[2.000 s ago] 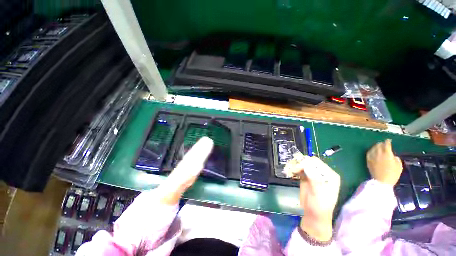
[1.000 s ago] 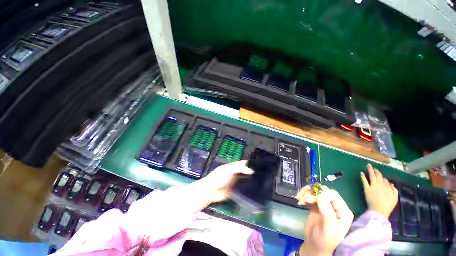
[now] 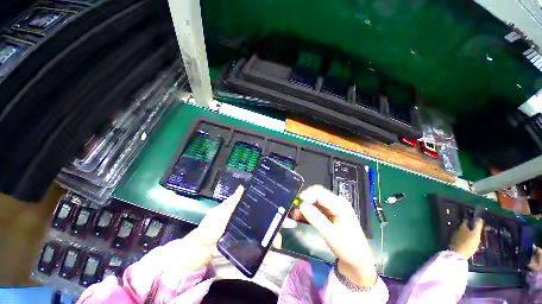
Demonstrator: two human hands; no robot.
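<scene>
My left hand [image 3: 215, 224] holds a smartphone [image 3: 261, 215] tilted above the front edge of the foam tray [image 3: 314, 168]. Its dark screen shows text lines and a white box. My right hand [image 3: 333, 221] is at the phone's right side and pinches a small yellow-gold piece [image 3: 296, 203] against or very near its edge. In the tray, two phones with green grids [image 3: 193, 163] lie at the left, another is partly hidden behind the held phone, and a phone showing its back [image 3: 346, 180] lies at the right.
A blue marker pen [image 3: 372, 185] and a small connector [image 3: 394, 198] lie right of the tray. Another person's hand [image 3: 466, 238] is over a second tray at the right. Tall black foam trays [image 3: 77, 77] and clear blister trays [image 3: 122, 145] stand left. A loaded tray [image 3: 267, 70] sits behind.
The phone, a dark blur in my left hand before, is now steady with its lit screen up. My right hand has moved left to its edge. The neighbour's hand has moved onto the right tray.
</scene>
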